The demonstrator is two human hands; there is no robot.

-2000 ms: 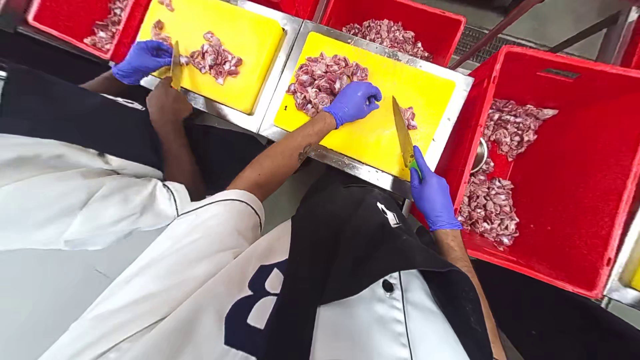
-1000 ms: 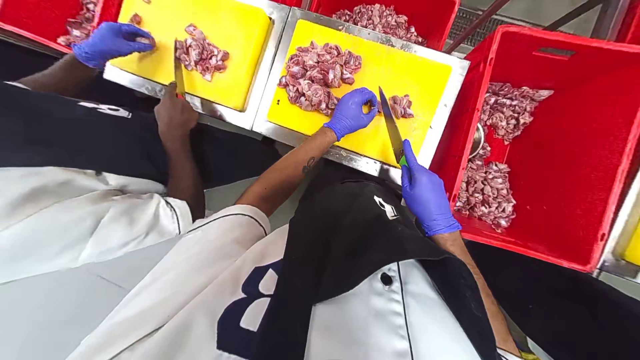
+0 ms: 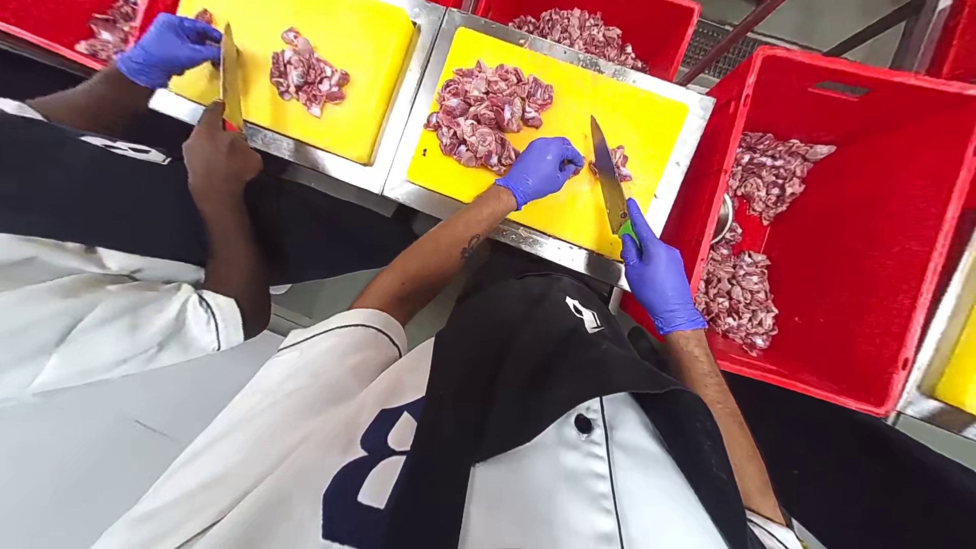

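Observation:
My right hand (image 3: 657,271), in a blue glove, grips the green handle of a kitchen knife (image 3: 608,174). Its blade points up and slightly left over a yellow cutting board (image 3: 648,126), beside a small heap of cut raw meat (image 3: 619,165). My left hand (image 3: 543,166), also gloved, is over the board left of the blade, its fingertips bent together; whether a bit of meat is between them cannot be told. Left of it lies a larger pile of raw meat pieces (image 3: 488,110). The board sits in a steel tray (image 3: 440,204).
A deep red crate (image 3: 854,252) with meat pieces and part of a metal bowl (image 3: 723,219) stands at the right. Another red crate (image 3: 681,34) with meat is behind the board. At the left, a co-worker holds a knife (image 3: 229,76) over a second yellow board (image 3: 366,76) with meat.
My knife blade stays over the board near the small heap, its tip pointing more to the left than two seconds ago. The co-worker's gloved hand has moved away from their pile.

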